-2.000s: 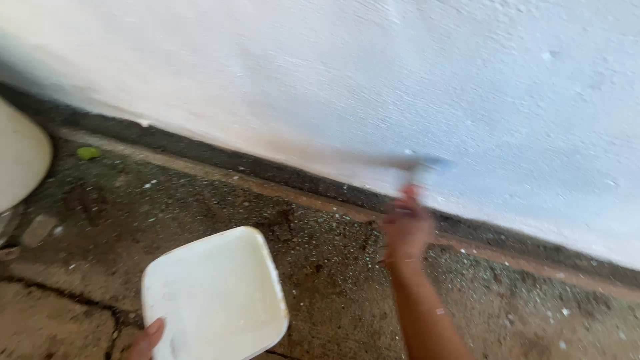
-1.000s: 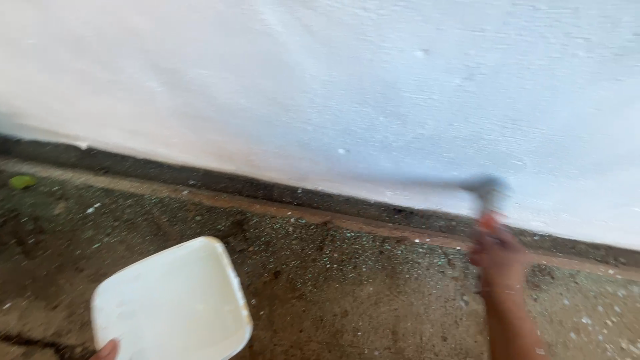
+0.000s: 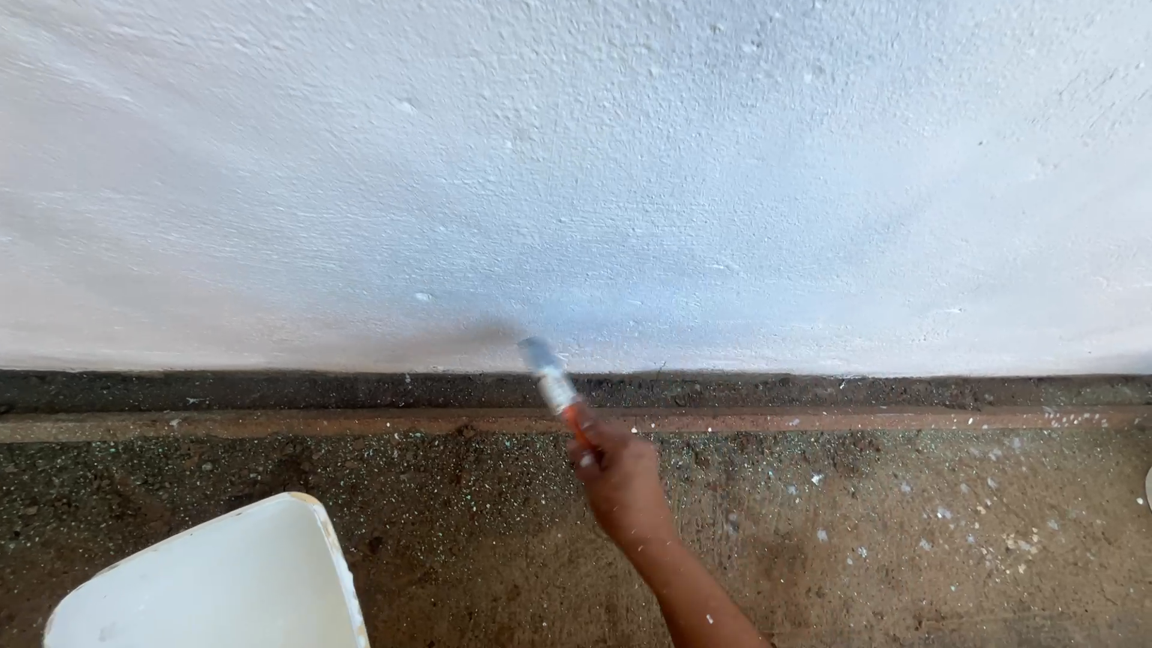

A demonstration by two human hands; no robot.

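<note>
My right hand (image 3: 621, 477) is closed round the orange handle of a paintbrush (image 3: 556, 387). The brush tilts up and to the left, its bristles at the lower part of a rough white wall (image 3: 576, 198), just above the dark strip at its foot. At the bottom left is a white plastic container (image 3: 225, 576), cut off by the frame's lower edge, with pale stains along its rim. My left hand is out of view, so its hold on the container cannot be seen.
A dark band (image 3: 270, 391) and a narrow reddish ledge (image 3: 810, 418) run along the wall's base. The brown concrete floor (image 3: 504, 576) bears paint flecks and white spatters. Part of a pale object (image 3: 1148, 488) shows at the right edge.
The view has turned, and the wall's base now lies level. My left hand, at the container's edge in both earlier frames, has gone out of view. The paintbrush has stayed in my right hand.
</note>
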